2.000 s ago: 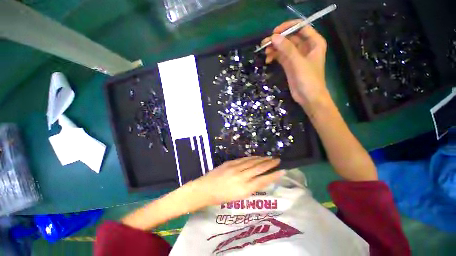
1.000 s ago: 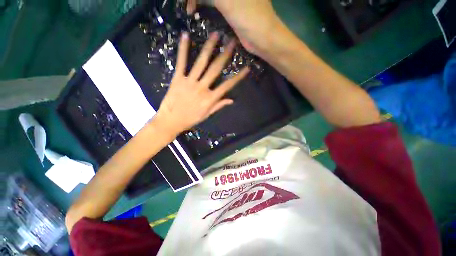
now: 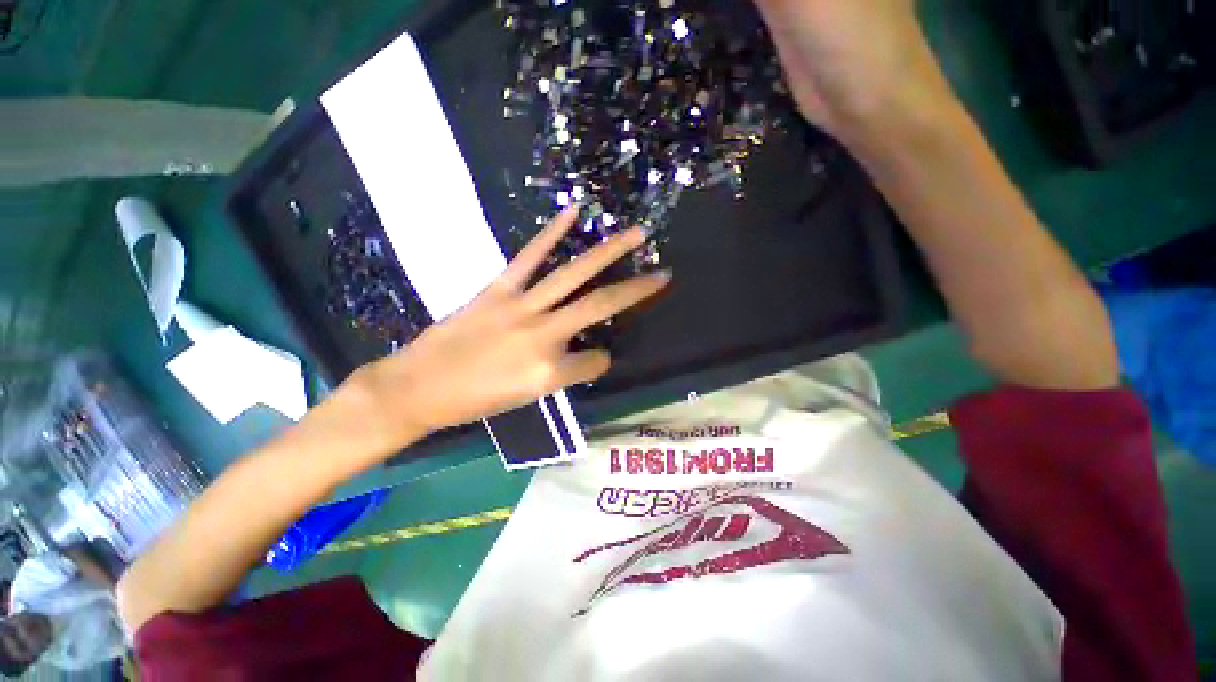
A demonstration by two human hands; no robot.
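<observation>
My left hand (image 3: 514, 340) lies palm down over the black divided tray (image 3: 787, 287), fingers spread, with fingertips at the near edge of a pile of small shiny parts (image 3: 620, 120). My right hand (image 3: 847, 67) is at the top edge of the picture; its fingers are cut off, and no tweezers show. A white adhesive sheet (image 3: 414, 173) lies slanted along the tray's middle; my left hand and wrist cover part of it, and its black end sticks out at the near rim. A smaller pile of dark parts (image 3: 367, 287) lies in the left compartment.
White liner scraps (image 3: 240, 373) lie left of the tray. Clear blister trays (image 3: 120, 446) are stacked at the far left. A grey frame bar (image 3: 147, 133) is at the upper left. Another black tray (image 3: 1087, 127) is at the upper right. Part of a person (image 3: 60, 600) shows at the lower left.
The tray has turned in view since the oldest frame, and the tweezers have left view. My left hand moved onto the parts, then back towards the near side. The shiny parts now lie farther from the near rim.
</observation>
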